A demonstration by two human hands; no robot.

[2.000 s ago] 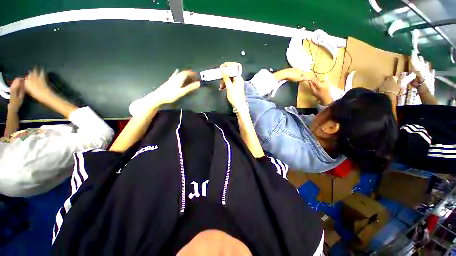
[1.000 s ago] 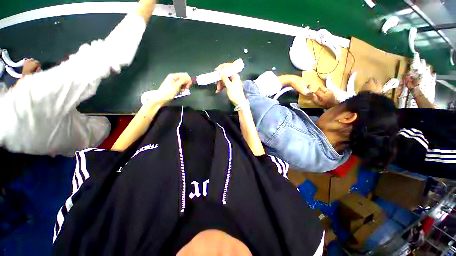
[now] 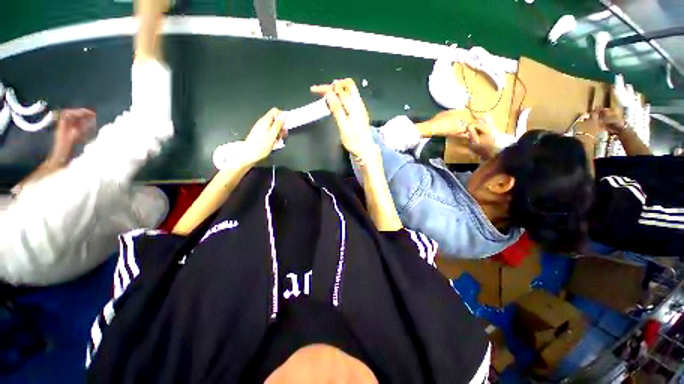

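Observation:
My left hand [image 3: 264, 138] is shut on a white housing part; its wide rounded end [image 3: 229, 155] sticks out to the left below the hand. A plain white curved piece [image 3: 306, 114] spans the space between my two hands, above the dark bench. My right hand [image 3: 346, 112] is at the right end of this piece, with the thumb and fingers around it. The two white parts meet at my left fingers, which hide the joint.
A person in white at left reaches an arm [image 3: 152, 90] toward the green conveyor [image 3: 202, 7]. White curved parts [image 3: 28, 112] lie at far left. A person in a denim jacket [image 3: 427, 196] sits close at right, beside cardboard [image 3: 555, 94] with white parts. Tiny specks lie on the bench.
The white piece has turned to show a plain face, and its left end now meets my left fingers. My right fingers have shifted upward. The left neighbour's arm has moved left.

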